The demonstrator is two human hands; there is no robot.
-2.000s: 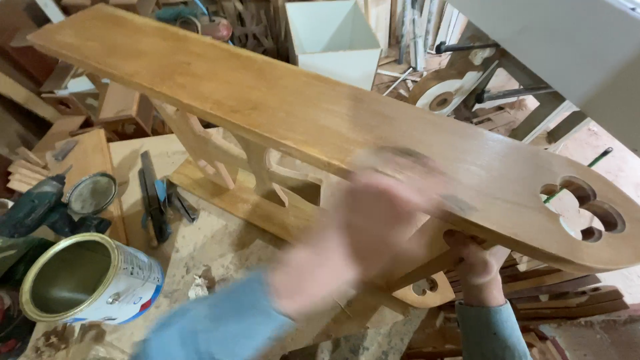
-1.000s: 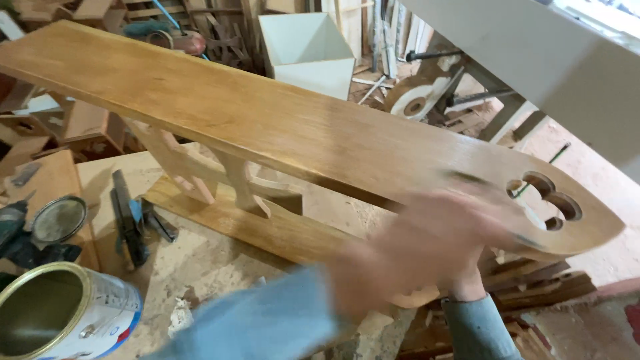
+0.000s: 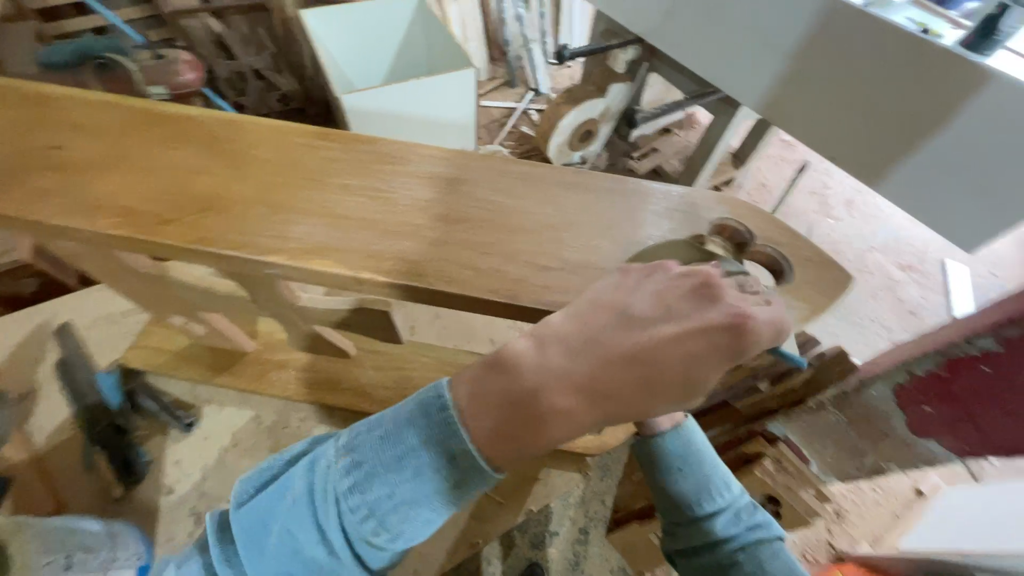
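Note:
A long varnished wooden board [image 3: 336, 208] with a pointed end and lobed cut-out holes [image 3: 768, 260] slants across the view. My left hand [image 3: 632, 344] is closed over its near edge beside the holes, holding a blurred, flat, brownish tool, possibly a brush; a blue tip shows past the fingers. Under the board, my right hand [image 3: 660, 424] is almost wholly hidden behind my left, so its grip cannot be seen. Carved wooden supports [image 3: 296, 320] stand between this board and a lower wooden board [image 3: 296, 372]. The tin [image 3: 76, 548] is cut off at bottom left.
A dark clamp-like tool [image 3: 100, 408] lies on the worktable [image 3: 216, 444] at left. Behind the board stand a white open box [image 3: 408, 104], a roll [image 3: 580, 136] and a large pale panel [image 3: 840, 104]. Wood offcuts [image 3: 768, 480] lie below right.
My left hand has moved right along the board with its tool, from near the middle to beside the cut-out holes. My right hand, earlier seen at the board's underside, is now mostly hidden.

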